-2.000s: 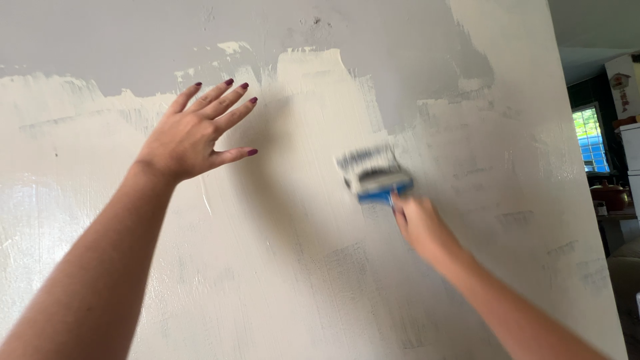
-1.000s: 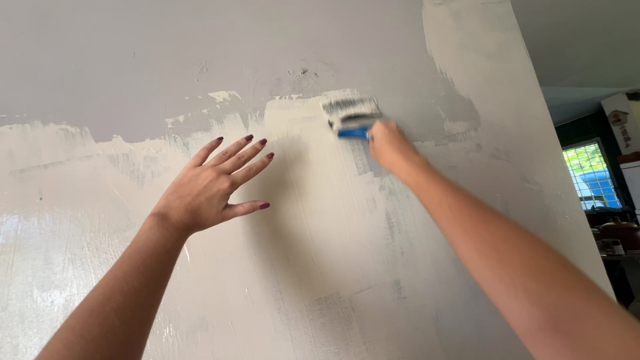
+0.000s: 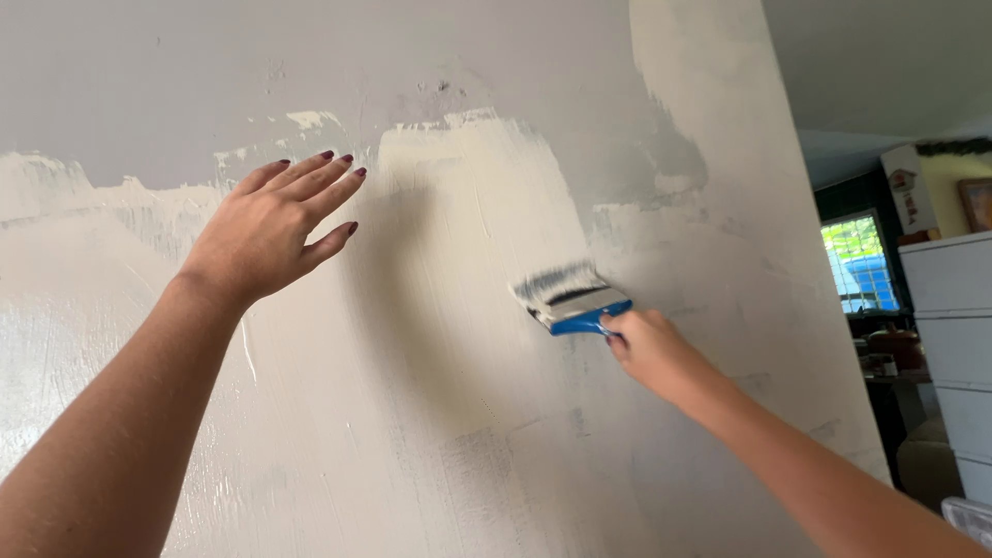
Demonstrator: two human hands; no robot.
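Observation:
My right hand (image 3: 647,349) grips the blue handle of a wide paintbrush (image 3: 577,298) at right of centre. The brush's bristles are coated with off-white paint and lie against the wall (image 3: 480,372). My left hand (image 3: 283,221) is raised at the left with its fingers spread and dark nail polish showing; it holds nothing, and whether its palm touches the wall cannot be told. Fresh cream paint (image 3: 480,178) covers a patch between the hands. Above it the wall is grey-lilac with a ragged paint edge, and a soft shadow falls beside my left hand.
The wall's right edge runs down at the right. Beyond it are a barred window (image 3: 859,263), a white drawer cabinet (image 3: 953,310), a framed picture (image 3: 978,203) and a cluttered dark counter (image 3: 895,378). Small dark marks (image 3: 443,87) show on the upper wall.
Since one second ago, my right hand has drawn the brush down from the top of the cream patch. Cream paint now covers more of the grey there. My left hand stays spread.

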